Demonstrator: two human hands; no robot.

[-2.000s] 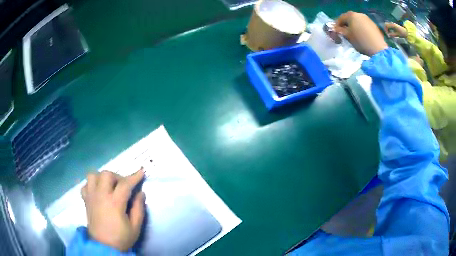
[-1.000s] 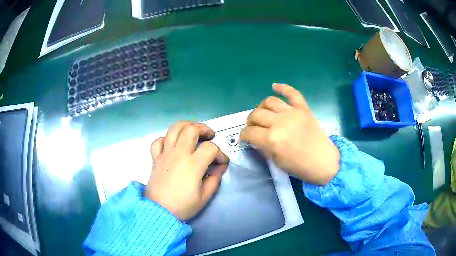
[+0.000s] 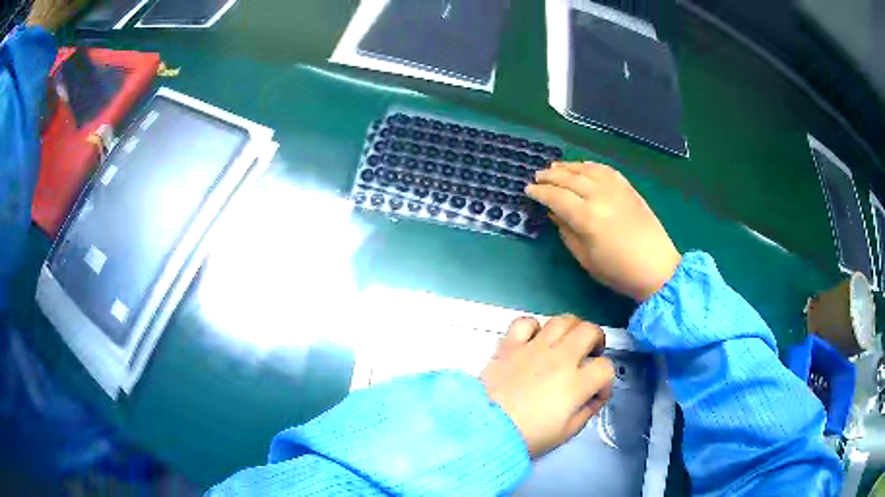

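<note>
A grey tablet back cover (image 3: 573,474) lies on a white backing sheet (image 3: 660,442) at the bottom centre. My left hand (image 3: 551,381) rests on the cover with fingers bent, beside a small dark round camera spot; whether it holds anything is hidden. My right hand (image 3: 609,225) is at the right end of the ring sheet (image 3: 451,173), its fingertips touching the black rings there. Whether a ring is pinched cannot be told. The sheet holds rows of black rings on a clear liner.
A framed panel stack (image 3: 160,218) lies left, beside a red-orange tray (image 3: 60,165). A person's blue sleeve (image 3: 21,116) is at the left edge. More covers (image 3: 621,82) lie along the far side. A blue parts bin (image 3: 842,403) and brown roll (image 3: 836,311) stand right.
The view has swung left. My right hand has moved from the camera area of the cover to the ring sheet. My left hand stays on the cover.
</note>
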